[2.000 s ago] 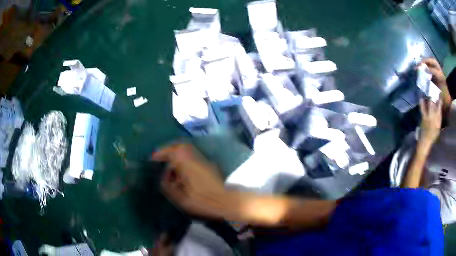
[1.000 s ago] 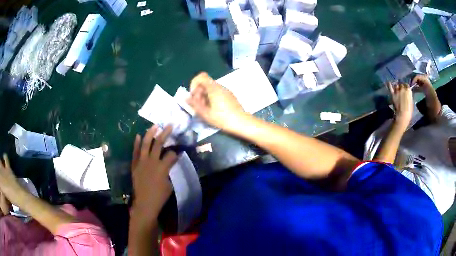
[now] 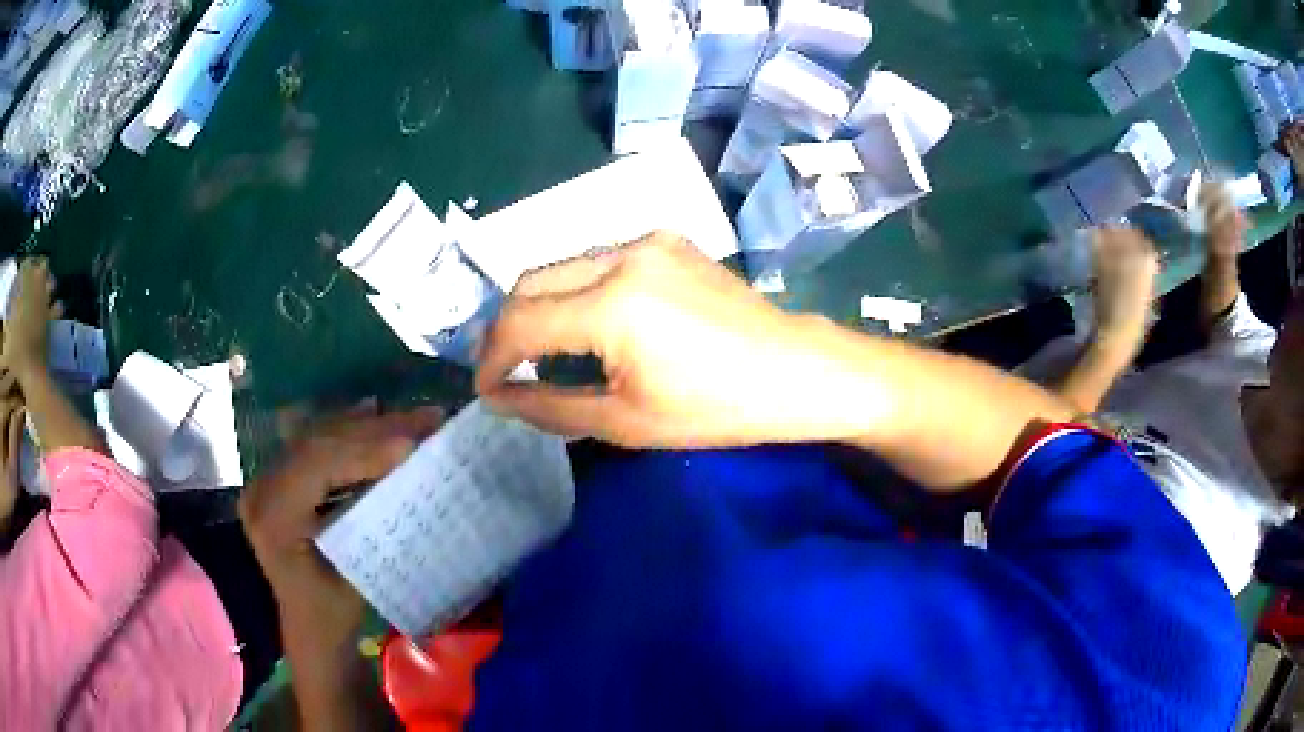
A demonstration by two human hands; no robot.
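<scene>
My left hand (image 3: 322, 493) holds the sticker sheet (image 3: 455, 518) by its left edge; the sheet is grey-white with rows of tiny marks. My right hand (image 3: 629, 343) is over the sheet's upper edge with thumb and forefinger pinched there; whether a sticker is between them is too small to tell. An open carton (image 3: 429, 279) with white flaps lies on the table just beyond my hands, partly hidden by my right hand. A blank white sheet (image 3: 615, 215) lies flat behind my right hand.
Upright cartons (image 3: 830, 193) cluster at the table's top centre. A small white piece (image 3: 891, 309) lies near the edge. Bagged cables (image 3: 107, 129) lie upper left. People sit left in pink (image 3: 107, 601) and right in white, with cartons (image 3: 1101, 186). A red stool (image 3: 429, 679) is below.
The sticker sheet is now raised flat to view in my left hand. My right hand has moved from the open carton to the sheet's edge. The camera view has shifted, moving the table things up and left.
</scene>
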